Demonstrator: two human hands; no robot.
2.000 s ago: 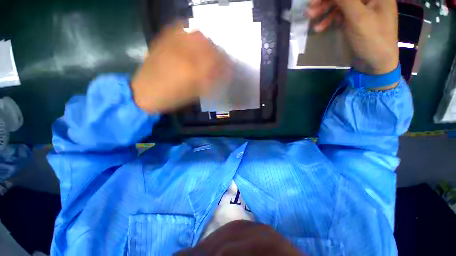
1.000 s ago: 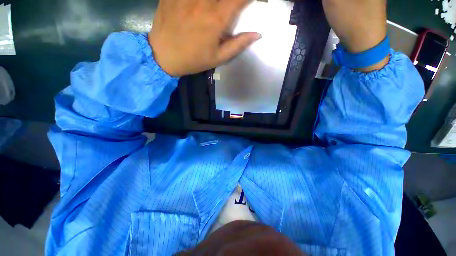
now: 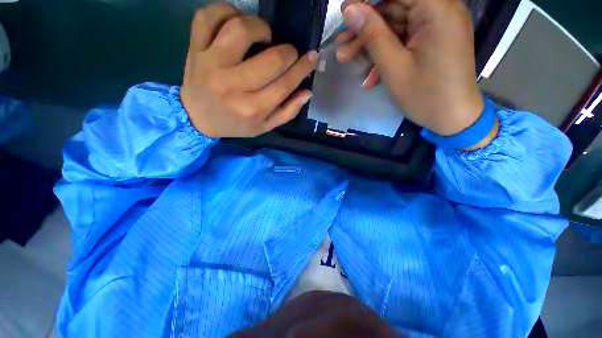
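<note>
The open tablet unit lies in its thick black holding frame (image 3: 396, 166) in front of me, cut off by the top edge. Its silver-white battery (image 3: 353, 109) fills most of the visible inside. My left hand (image 3: 247, 79) rests over the frame's left side, fingers curled, index fingertip at the battery's left edge. My right hand (image 3: 422, 63) is above the battery and pinches the thin tweezers (image 3: 332, 36), their tip close to my left index fingertip. A small pale piece (image 3: 321, 65) shows beside that fingertip. Whether the tweezers grip anything cannot be told.
A grey-brown pad sheet (image 3: 544, 63) with a white edge lies right of the frame. A dark phone in a red case (image 3: 584, 129) is at the right edge. A white box (image 3: 589, 202) is below it. The green mat (image 3: 99, 46) extends to the left.
My left hand has moved down and left onto the frame's side. My right hand has come from beyond the top edge to over the battery, with tweezers now visible. The view has shifted.
</note>
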